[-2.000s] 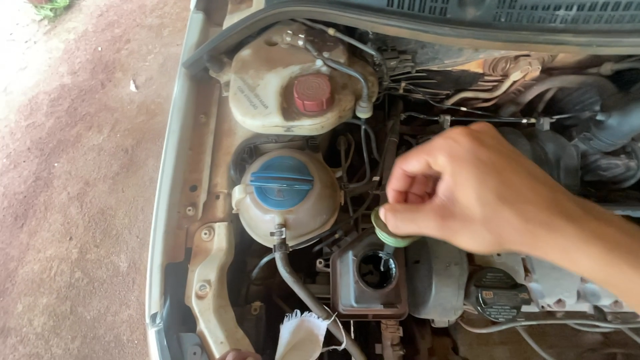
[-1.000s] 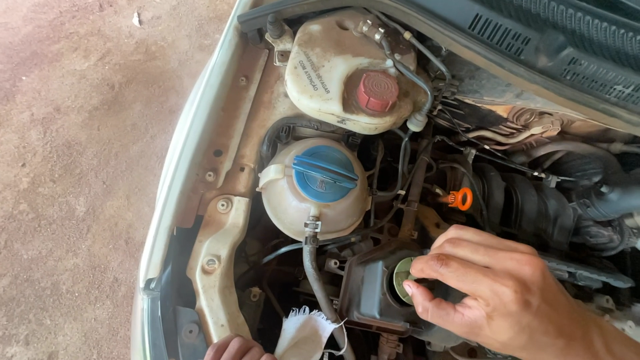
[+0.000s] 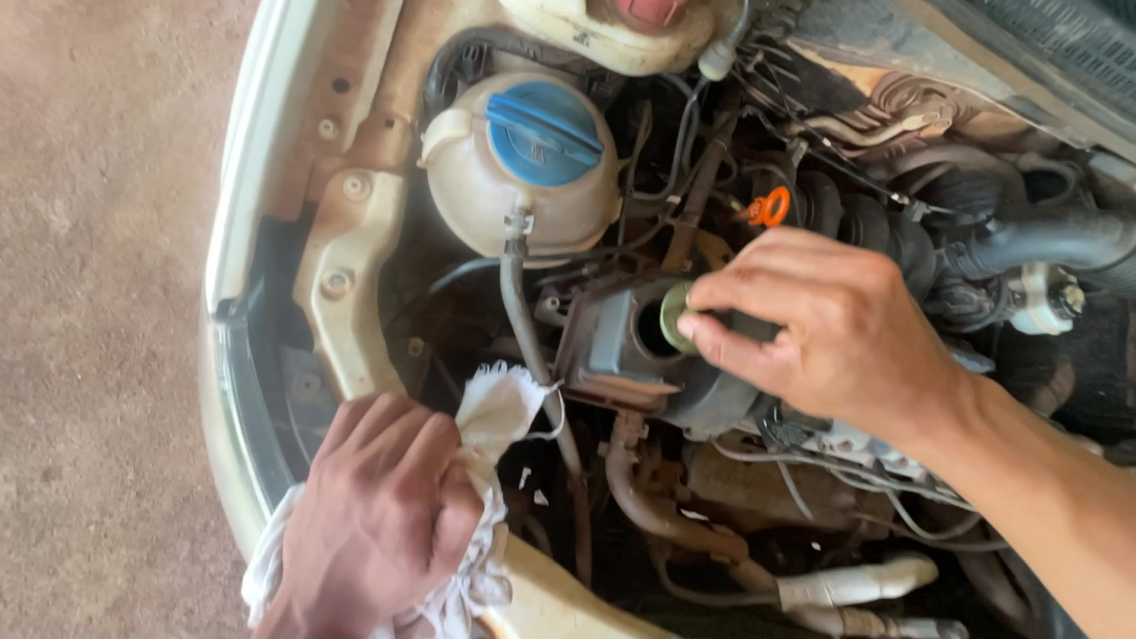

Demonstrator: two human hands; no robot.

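Note:
Between its thumb and fingertips, my right hand (image 3: 825,328) holds a green cap (image 3: 678,318) tilted at the right edge of the dark oil filler opening (image 3: 655,328). My left hand (image 3: 382,497) is closed around a white cloth rag (image 3: 501,408), whose frayed end sticks up past the fingers, over the front edge of the engine bay. Behind and left of the opening stands a round coolant expansion tank (image 3: 470,213) with a blue screw cap (image 3: 543,133) on it. An orange dipstick handle (image 3: 770,208) shows just behind my right hand.
A second pale reservoir (image 3: 612,40) with a red cap (image 3: 652,11) is cut off at the top. A rubber hose (image 3: 524,311) runs down from the expansion tank. The fender edge (image 3: 240,177) lies left, with bare ground (image 3: 106,311) beyond. A black intake duct (image 3: 1047,235) is at right.
My left hand has come further into view, gripping the rag. My right hand still holds the green cap close to the opening. The view has moved nearer.

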